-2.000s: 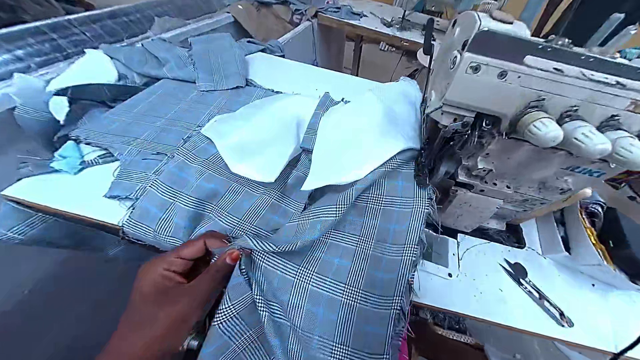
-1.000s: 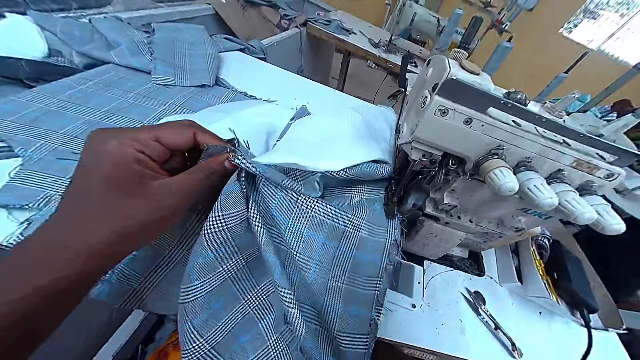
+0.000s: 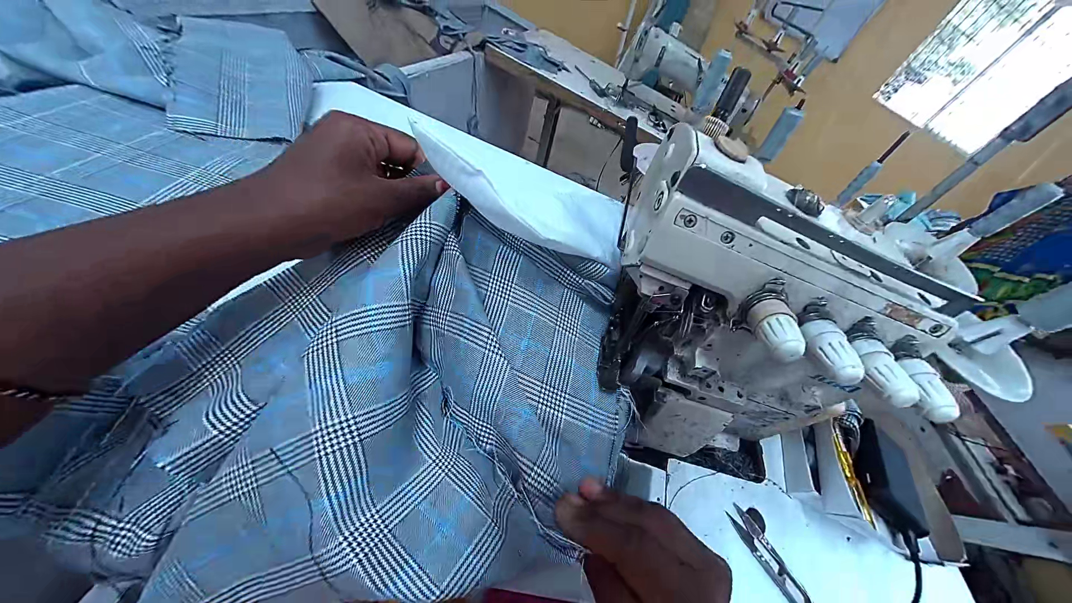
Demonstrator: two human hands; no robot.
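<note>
My left hand (image 3: 360, 172) pinches the upper edge of a grey plaid fabric piece (image 3: 377, 335), beside a white cloth piece (image 3: 511, 193). At the lower right, my right hand (image 3: 641, 540) touches the fabric's raw edge below the machine head; whether its fingers grip the cloth cannot be told. The fabric's right edge lies at the needle and presser-foot area of a white overlock sewing machine (image 3: 804, 243). A seam with loose threads runs down the folded plaid. Thread snips (image 3: 766, 553) lie right of my right hand.
More plaid pieces (image 3: 239, 79) lie at the upper left on the white table (image 3: 335, 100). Another sewing machine (image 3: 666, 63) stands behind. White tension knobs (image 3: 779, 335) jut from the overlock's front. A dark box (image 3: 892, 477) with a cable sits at the right.
My left hand has moved up and away, lifting the fabric edge beside the white cloth. My right hand has come into view at the lower right. The view has tilted up.
</note>
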